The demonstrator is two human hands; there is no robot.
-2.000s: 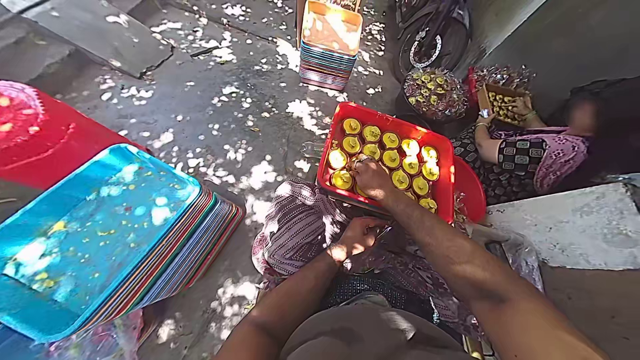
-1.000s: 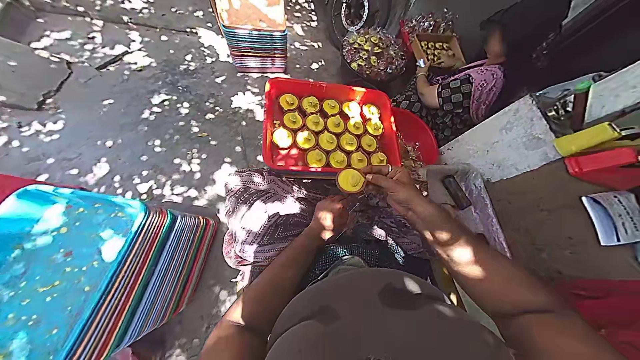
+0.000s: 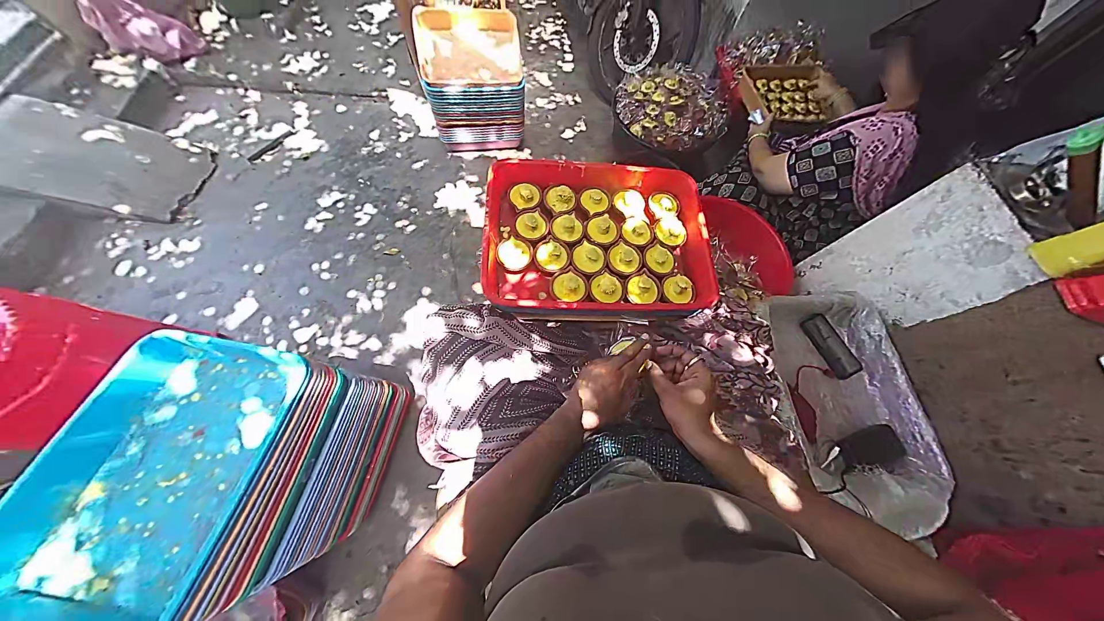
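My left hand point(image 3: 608, 385) and my right hand point(image 3: 684, 385) meet over my lap, just below the front edge of a red plastic tray point(image 3: 509, 304). Between the fingers of my left hand shows a small round yellow piece point(image 3: 623, 346). My right fingertips are at its side, and what they pinch is too small to tell. In the tray stand rows of round yellow-topped pieces point(image 3: 588, 258), each with a small knob in the middle. The front row begins a little in from the left, with bare red tray beside it.
Stacked trays with a blue one point(image 3: 172, 448) on top stand at left; another tray stack point(image 3: 470, 52) is beyond. A co-worker point(image 3: 802, 164) at upper right holds a cardboard box point(image 3: 787, 93) beside a filled bowl point(image 3: 671, 112). A clear plastic tub point(image 3: 862, 414) lies right.
My right hand was in the red tray, then beside my left hand with a round yellow piece held out. Now both hands are close together, with the piece in my left fingers.
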